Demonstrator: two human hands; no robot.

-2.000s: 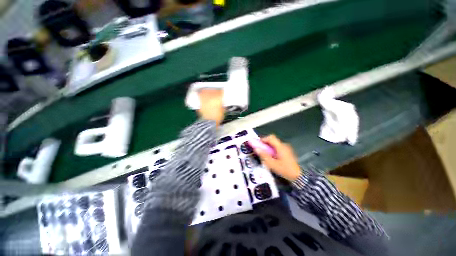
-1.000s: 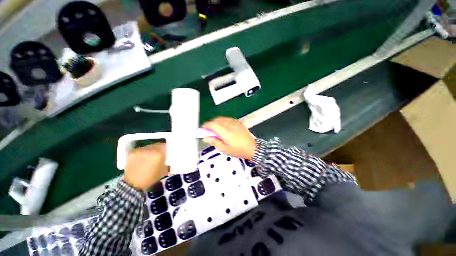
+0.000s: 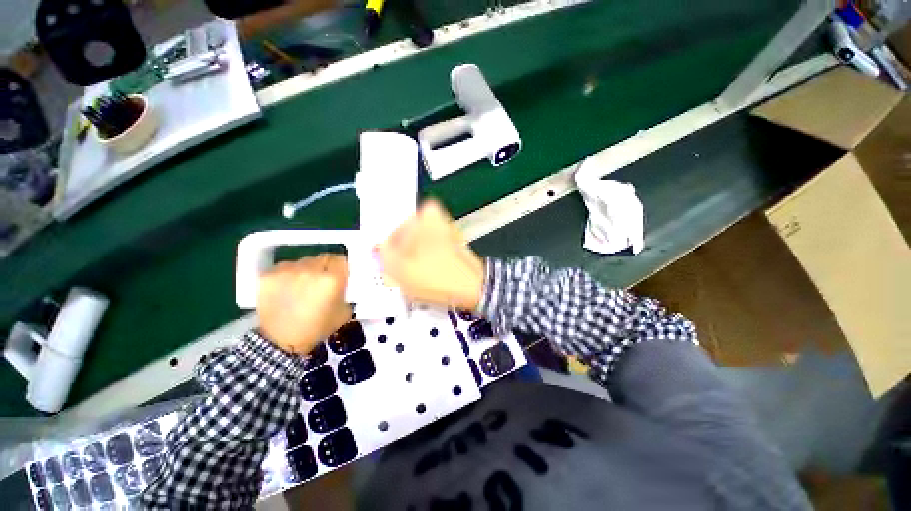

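A white camera body [image 3: 388, 175] stands lengthwise above the near rail, its front end towards me and a thin cable [image 3: 322, 197] trailing left. My left hand [image 3: 305, 299] grips its white mounting bracket [image 3: 252, 261]. My right hand [image 3: 432, 261] is closed at the right side of the body; a trace of pink shows at its fingers, but most of the pink tool is hidden. The camera's front face cannot be seen. A panel sheet [image 3: 398, 399] with black front panels [image 3: 327, 415] lies under the hands at my lap.
Another camera with a black front [image 3: 484, 120] lies on the green belt, one more [image 3: 66, 349] at far left. A white cloth [image 3: 612, 215] lies beyond the near rail, right. An open cardboard box [image 3: 849, 259] is at right. A parts tray [image 3: 215, 110] holds a tub [image 3: 130, 135].
My left hand took the camera by its bracket off the belt and brought it nearer. My right hand moved from the panel sheet to the camera body. The view has shifted slightly.
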